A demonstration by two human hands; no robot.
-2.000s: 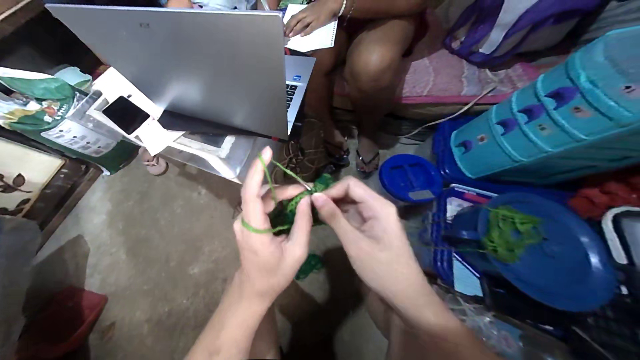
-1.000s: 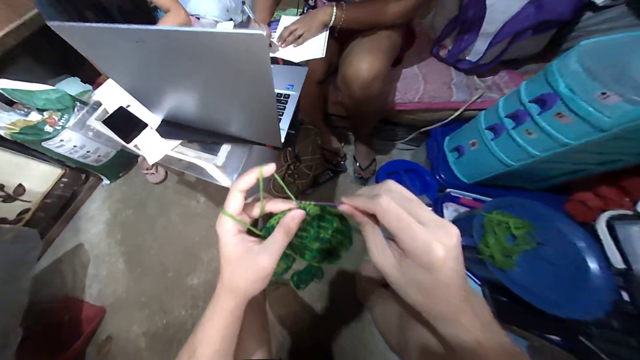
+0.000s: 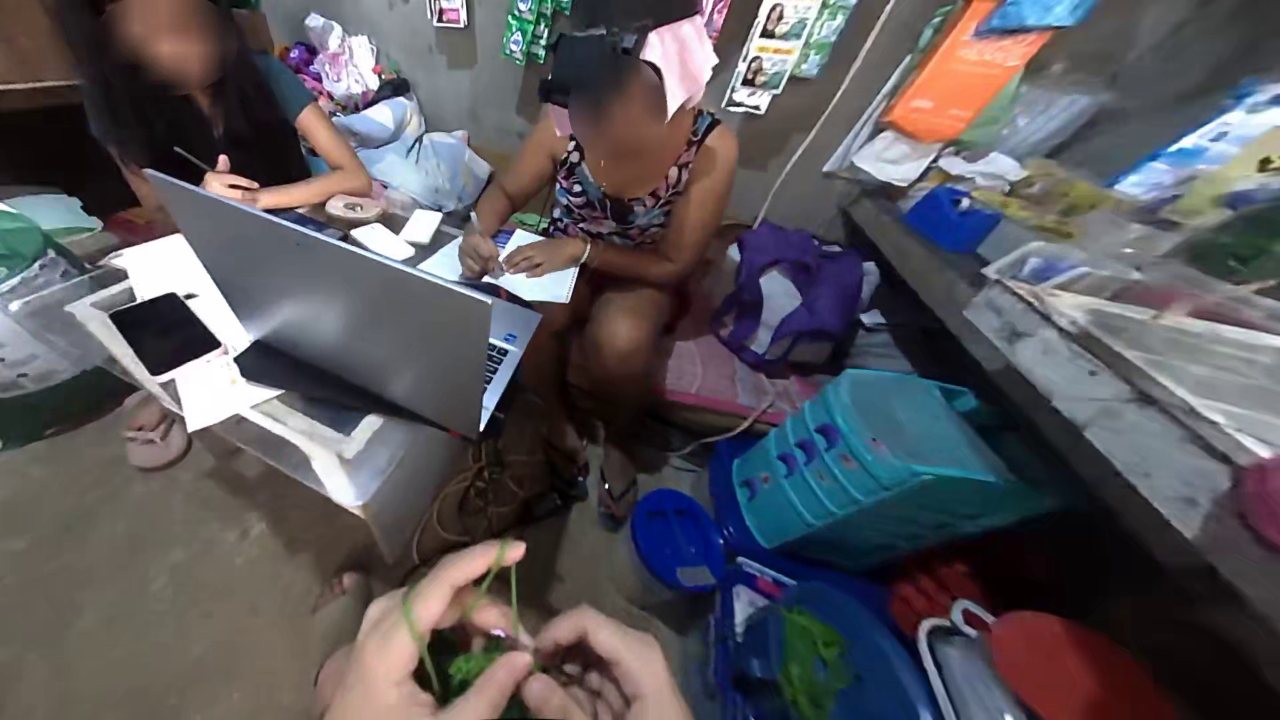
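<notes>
Low in the head view, my left hand (image 3: 430,640) pinches a piece of green yarn work (image 3: 475,665), with green yarn (image 3: 513,600) looped around its raised forefinger and across the hand. My right hand (image 3: 600,665) is close against it, fingers bent at the edge of the work; a small shiny bit of the hook shows between the fingertips, and the rest is hidden. More green yarn (image 3: 812,665) lies on a round blue lid (image 3: 880,660) at the lower right.
A laptop (image 3: 350,310) stands on a box to the left, beside a black phone or tablet (image 3: 165,335). Two people sit beyond it, one writing on paper (image 3: 540,285). Teal drawers (image 3: 860,460) and a blue lid (image 3: 677,540) are right of centre; a ledge (image 3: 1100,370) runs along the right.
The view has tilted up a lot, bringing the seated people and the wall into sight. My right hand, drawn off along the hook a second ago, is back close to my left hand.
</notes>
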